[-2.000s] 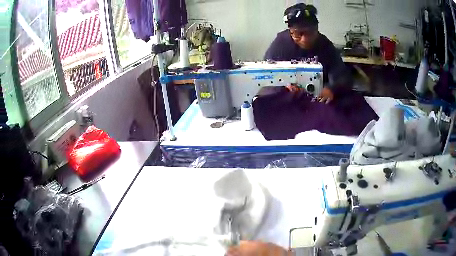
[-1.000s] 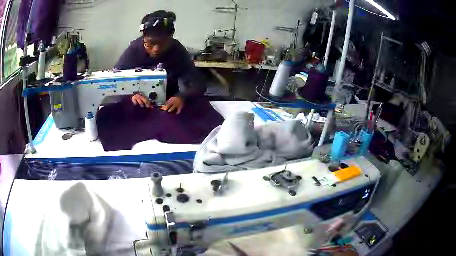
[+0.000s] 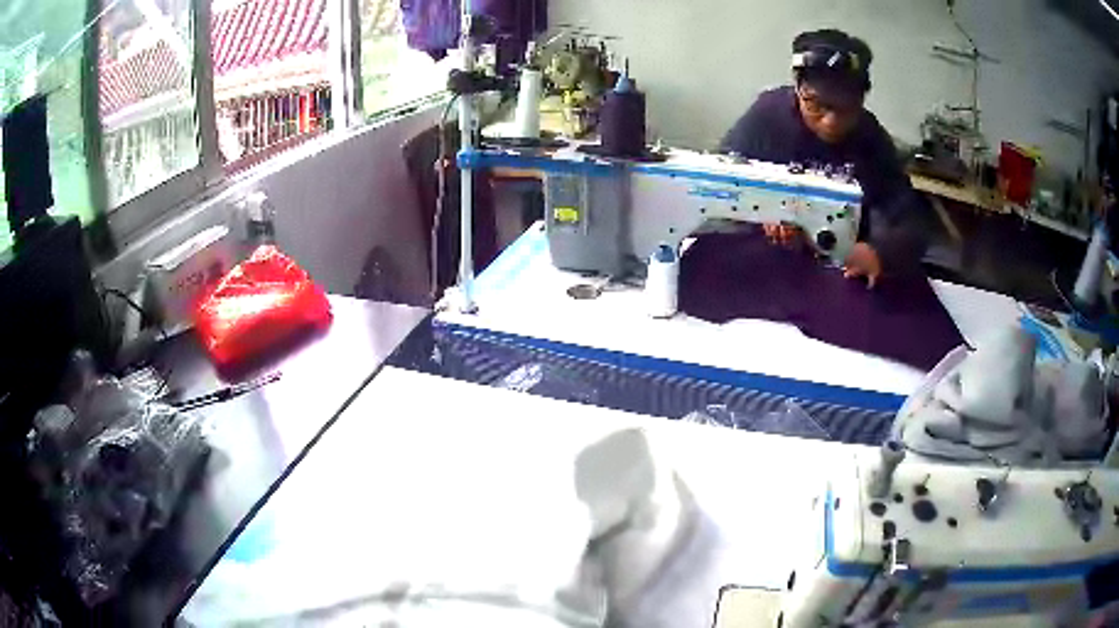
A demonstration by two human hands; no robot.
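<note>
A light grey cloth piece [image 3: 650,528] lies on the near white table [image 3: 454,478], with one part bunched up and a paler part spread to the left, cut off by the bottom edge. The white head of the near sewing machine [image 3: 957,528], with a blue stripe, stands at the lower right. Its needle area is at the bottom edge and hard to make out. Neither of my hands is in the picture.
A grey garment pile [image 3: 1000,399] sits behind the near machine. A red plastic bag [image 3: 260,307] and clear plastic bags [image 3: 117,472] are at the left. Opposite, a person [image 3: 834,135] works dark purple cloth [image 3: 810,294] at another machine [image 3: 736,196].
The view swung right and then back left. The hand seen at the bottom edge two seconds ago no longer shows. The grey cloth keeps much the same shape. The person opposite still handles the purple cloth.
</note>
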